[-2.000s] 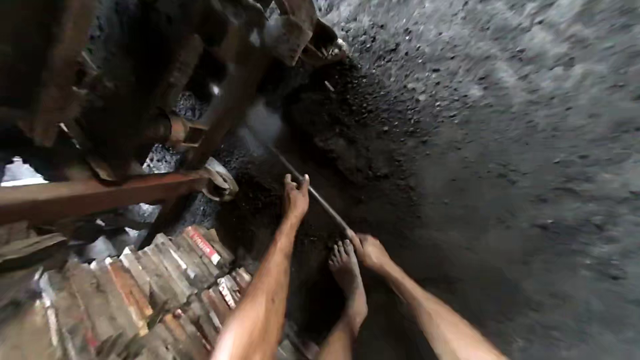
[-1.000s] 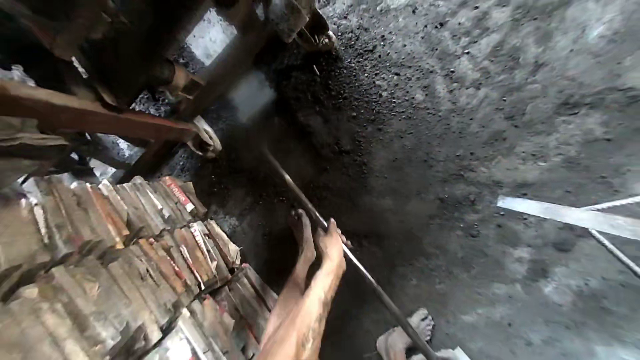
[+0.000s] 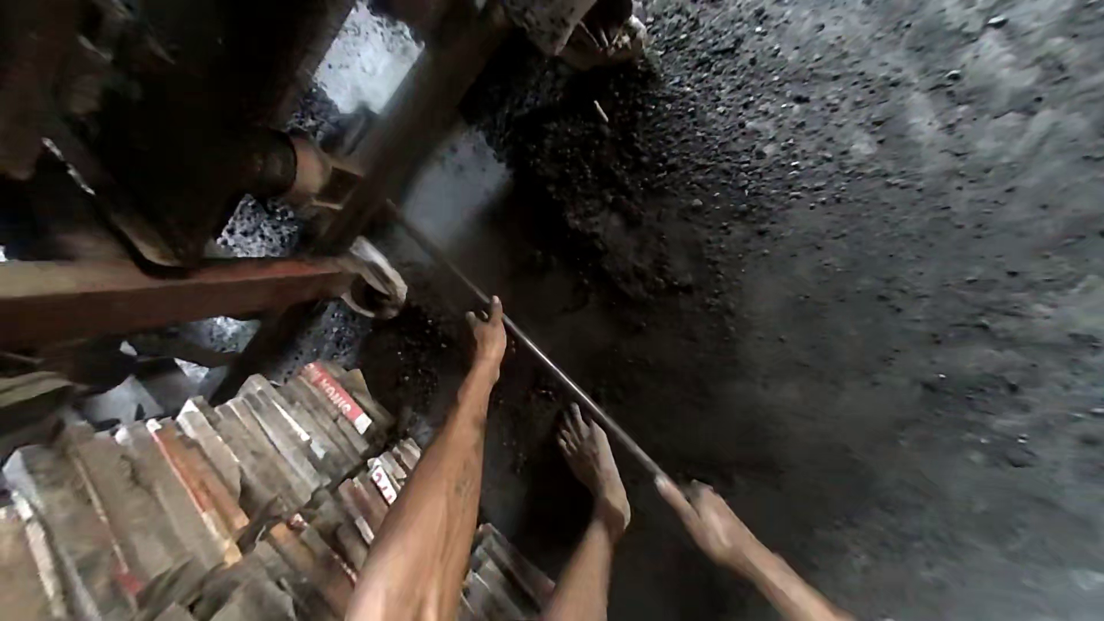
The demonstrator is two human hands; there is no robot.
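A long, thin metal rod or handle (image 3: 561,375) runs diagonally from the dark frame at upper left down to the lower right. My left hand (image 3: 489,335) is at its middle, thumb and fingers partly spread against it; how firmly it grips does not show. At the near end, my right hand (image 3: 703,515) is closed around the rod. The rod's far end lies near a blurred grey flat patch (image 3: 457,183), perhaps a blade, beside a heap of dark, coal-like grit (image 3: 621,198). A bare foot (image 3: 592,453) stands between my hands, just below the rod.
Stacked flat slabs or boards (image 3: 198,483), some with red printed edges, fill the lower left. A rusty beam (image 3: 172,293) with a ring-shaped metal end (image 3: 377,280) juts in from the left under a dark machine frame. Loose grit is scattered over the grey floor (image 3: 906,362).
One second ago the rod reached the bottom edge of the view, and a second foot showed there. Now my right hand is in view on the rod's near end. The white strip at right is out of view.
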